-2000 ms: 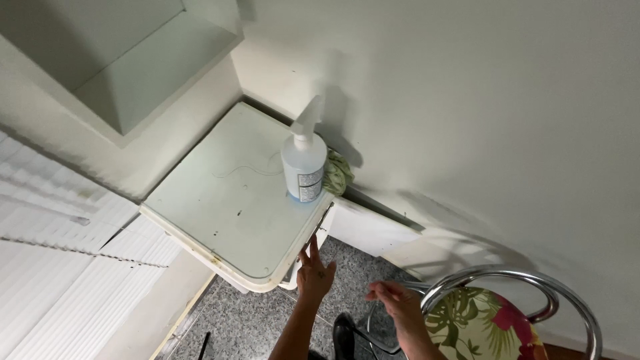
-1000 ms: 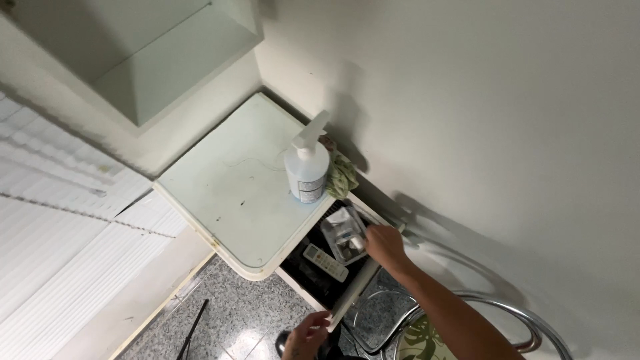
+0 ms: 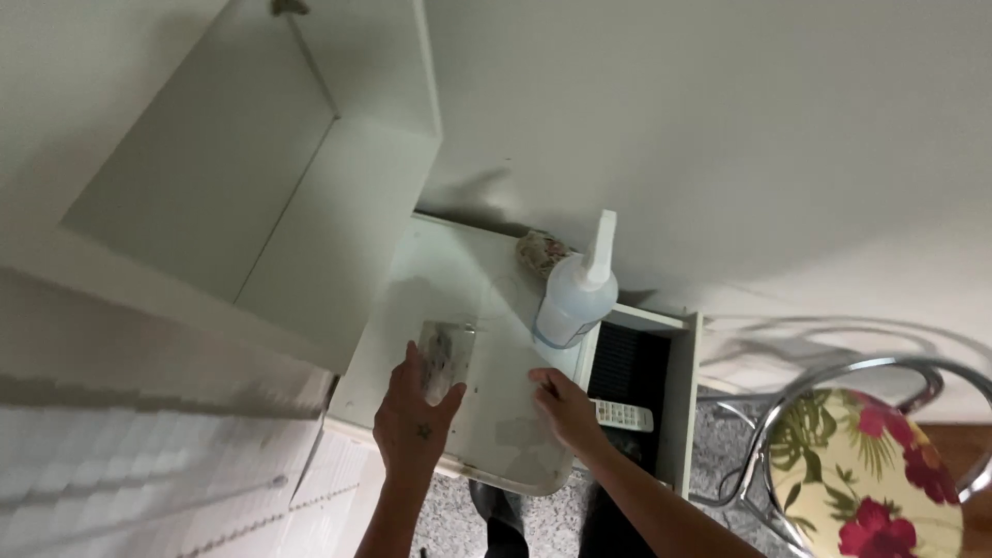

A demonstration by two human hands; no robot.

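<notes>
My left hand [image 3: 418, 411] grips the near end of a clear plastic box [image 3: 447, 358] with small items inside, at the left of the white tabletop [image 3: 496, 434]. My right hand [image 3: 562, 407] is over the right part of the tabletop, its fingers curled; whether something small is in them cannot be told. To its upper right stands a clear pump bottle [image 3: 577, 302] with a white top, beside a crumpled patterned cloth [image 3: 542, 252]. The drawer [image 3: 682, 411] is open at the right, with a white remote control [image 3: 624, 415] on its dark bottom.
A white open-fronted cabinet [image 3: 341, 232] juts out at the upper left, above the table. Slatted blinds [image 3: 155, 480] are at the lower left. On the right stands a chrome-framed chair with a floral seat [image 3: 860, 473]. A shoe [image 3: 496, 504] shows on the speckled floor.
The drawer, closed in the oldest frame, is open. The clear box, in the drawer a second ago, is on the tabletop with my left hand on it. My right hand has left the drawer.
</notes>
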